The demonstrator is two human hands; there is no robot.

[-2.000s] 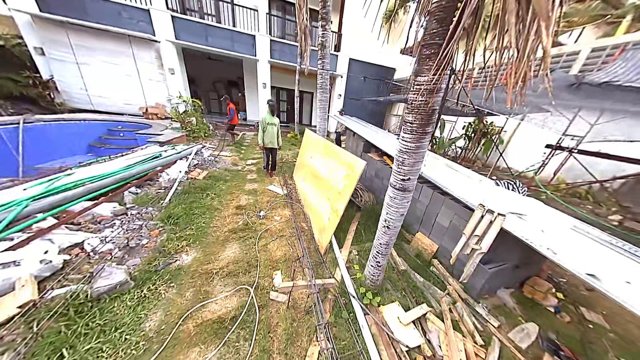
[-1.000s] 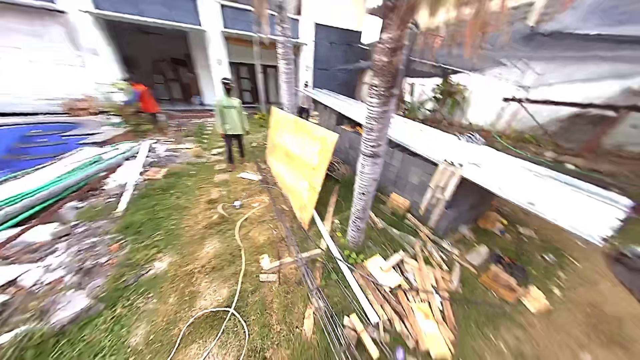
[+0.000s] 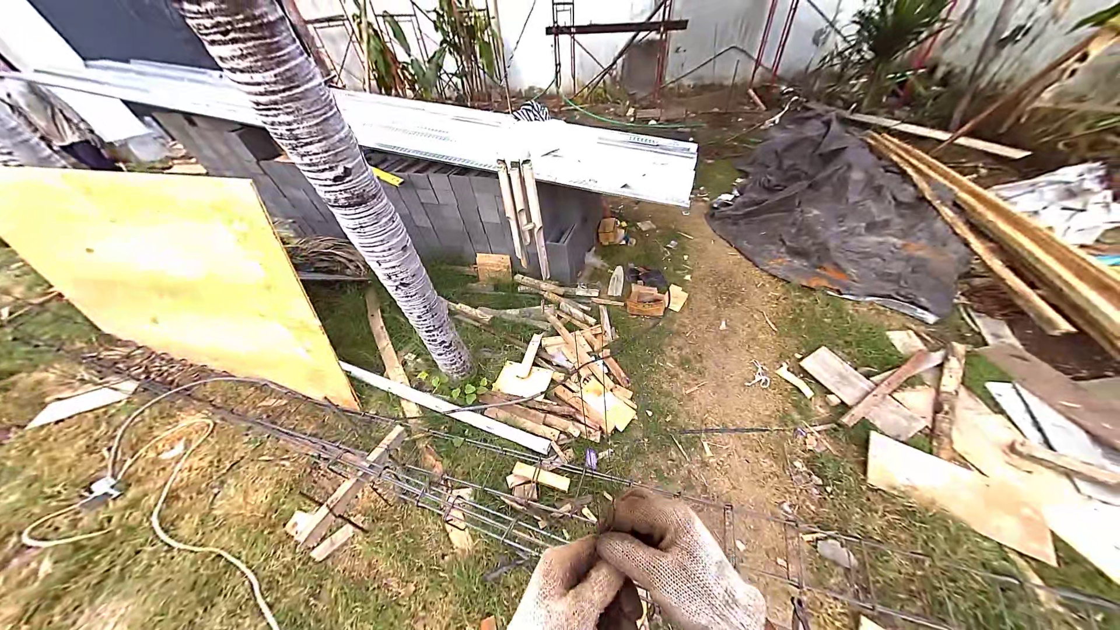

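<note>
My left hand (image 3: 567, 584) and my right hand (image 3: 678, 560), both in dirty knit work gloves, meet at the bottom centre, right of the middle. Their fingertips are pinched together; a thin dark wire seems to stick up between them, though its ends are too small to make out. Just beyond and beneath the hands runs a long cage of steel rebar (image 3: 420, 494), lying across the grass from the left to the lower right. A short wooden piece (image 3: 357, 486) lies across or under the bars left of the hands.
A plywood sheet (image 3: 166, 271) leans at the left beside a palm trunk (image 3: 350, 184). Behind are stacked grey blocks (image 3: 446, 206) under white metal sheets (image 3: 420, 131). Scrap wood (image 3: 577, 376) is heaped ahead. A black tarp (image 3: 840, 210) and boards (image 3: 962, 490) lie right; a cable (image 3: 162, 507) loops left.
The view has swung right and down. Both gloved hands have come into view at the bottom. The two people near the building, seen in the earlier frames, are out of view.
</note>
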